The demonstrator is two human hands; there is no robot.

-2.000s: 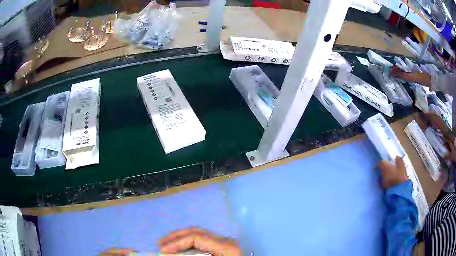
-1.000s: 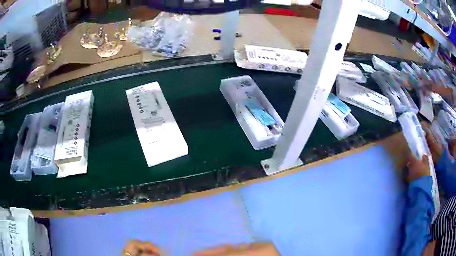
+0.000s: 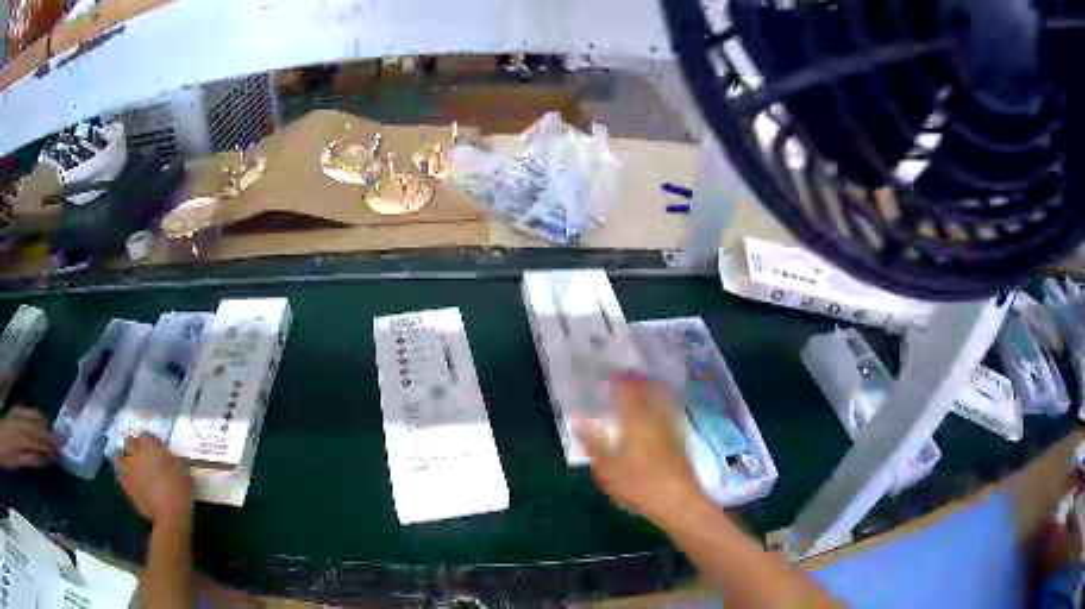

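Note:
A white printed carton [image 3: 557, 312] lies on the green belt at centre. My right hand [image 3: 643, 452] is at its lower right side, blurred; whether it grips the carton is unclear. Just right of it lies an open tray [image 3: 761, 473] with a pale blue piece inside. My left hand [image 3: 155, 476] has its fingers on the near end of a milky tray [image 3: 161, 387] at left. That tray lies between another tray [image 3: 86, 410] and a white carton [image 3: 232, 375]. A further white carton [image 3: 440, 416] lies alone between my hands.
Another person's hand [image 3: 24, 438] is at the left edge. A black fan [image 3: 880, 131] hangs close at upper right above a slanted white post [image 3: 904, 416]. White cartons [image 3: 60, 571] stand at lower left. Beyond the belt are gold-coloured parts [image 3: 399, 190] and a plastic bag [image 3: 547, 179].
The view has shifted forward and left. My hands have moved from the mat to the belt, spread far apart. A white carton now lies beside the tray with the blue piece.

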